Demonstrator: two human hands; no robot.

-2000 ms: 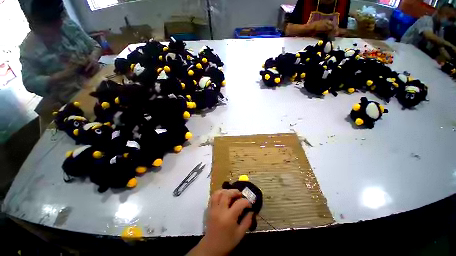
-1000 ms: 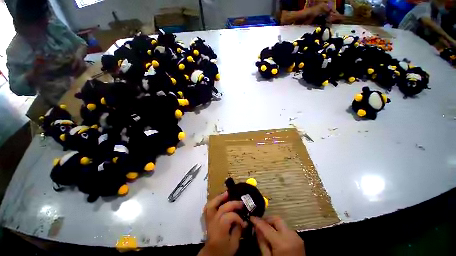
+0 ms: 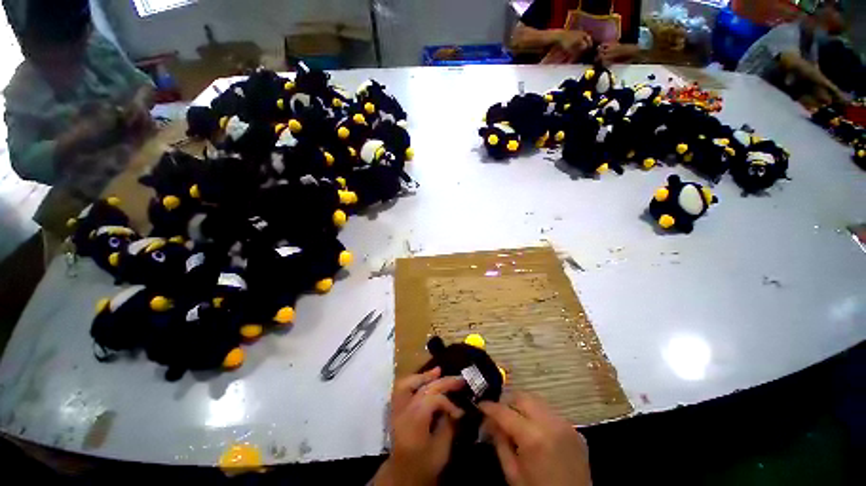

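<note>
A black plush penguin [image 3: 458, 359] lies over the near edge of the brown cardboard pad [image 3: 503, 294], a white label [image 3: 474, 382] and yellow knobs showing. My left hand [image 3: 420, 427] grips its left side. My right hand [image 3: 534, 439] is at its lower right with thumb and fingers pinched together just below the label. A needle or thread between these fingertips is too small to make out. The seam is hidden under my fingers.
Silver thread snips [image 3: 351, 345] lie left of the pad. A large penguin pile [image 3: 275, 218] is at left, another pile [image 3: 646, 128] at far right, with one penguin [image 3: 681, 203] apart. A yellow piece [image 3: 241, 457] is at the near edge. Several people sit around the table.
Two seconds ago only my left hand showed on the penguin. My right hand has come in and now works at its lower edge. The penguin has turned slightly.
</note>
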